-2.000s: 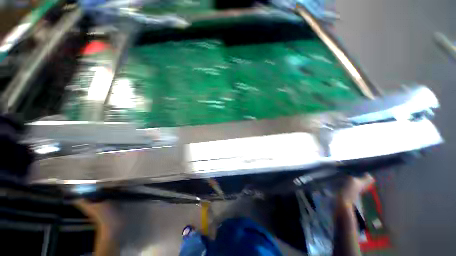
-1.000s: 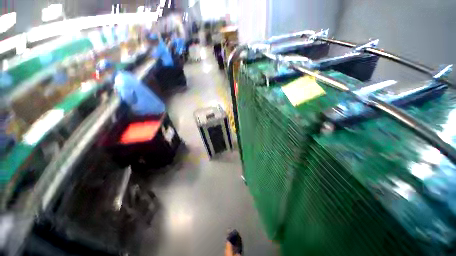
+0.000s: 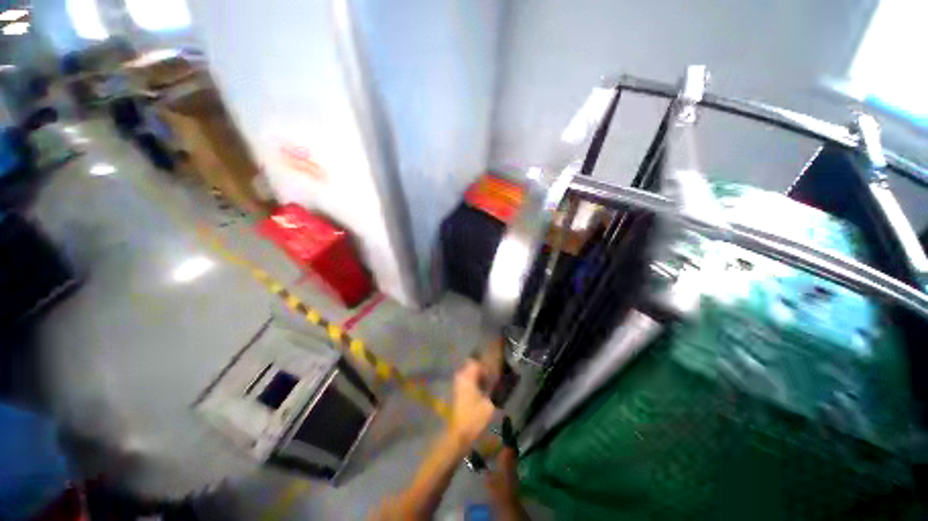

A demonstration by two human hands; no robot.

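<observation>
The picture is blurred. A trolley with a metal tube frame (image 3: 753, 239) fills the right side. It holds densely packed green circuit boards (image 3: 651, 432). My left hand (image 3: 473, 392) is at the lower middle, beside the trolley's near left end, with dark fingertips. Whether it touches or holds the frame cannot be told. My right hand (image 3: 499, 468) is just below it, low in the picture and partly cut off. Its black-covered fingertips are apart and it shows nothing held.
A magazine rack (image 3: 239, 392) stands on the floor at the lower left. Yellow-black floor tape (image 3: 326, 324) runs past it. A red bin (image 3: 321, 249) stands by the white pillar (image 3: 305, 122). A dark box with an orange-red top (image 3: 494, 198) is behind the trolley's left end.
The view has turned right, towards the pillar and wall. The magazine rack now shows nearer, at lower left. Both hands now show beside the trolley; before, only a fingertip showed low down.
</observation>
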